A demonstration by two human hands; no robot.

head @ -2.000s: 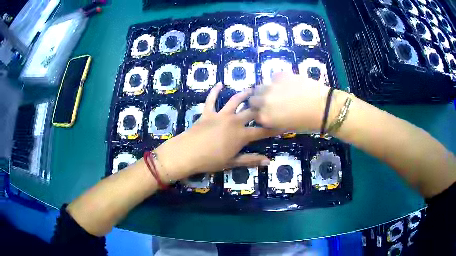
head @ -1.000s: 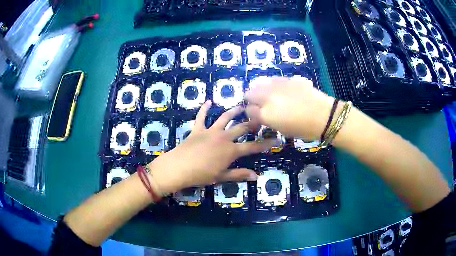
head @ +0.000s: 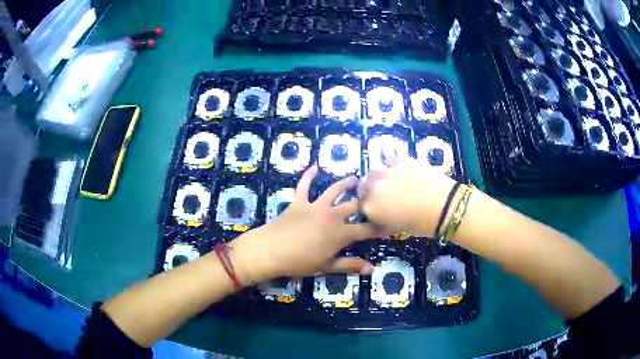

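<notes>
A black blister tray (head: 319, 314) lies flat in front of me, its pockets holding silver-white electronic modules (head: 392, 280) with dark round centres and orange edges. My left hand (head: 309, 228) lies over the middle of the tray with its fingers spread. Its fingertips are around a module in the third row. My right hand (head: 407, 196) is bunched beside them, its fingertips pointing down at the same module. The fingertips of the two hands nearly meet. The module is mostly hidden, and I cannot tell whether a small part is pinched in my right fingers.
Stacked filled trays (head: 516, 165) stand at the right. Stacked black trays (head: 330, 28) lie at the far side. A yellow-cased smartphone (head: 110, 151) is left of the tray. A clear whitish bag (head: 84, 87), red-tipped tools (head: 145, 39) and black strips (head: 45, 203) lie further left.
The camera view has shifted, so the tray sits lower in the picture and more of the far trays shows. Both hands stay over the same place on the tray, with small finger movements.
</notes>
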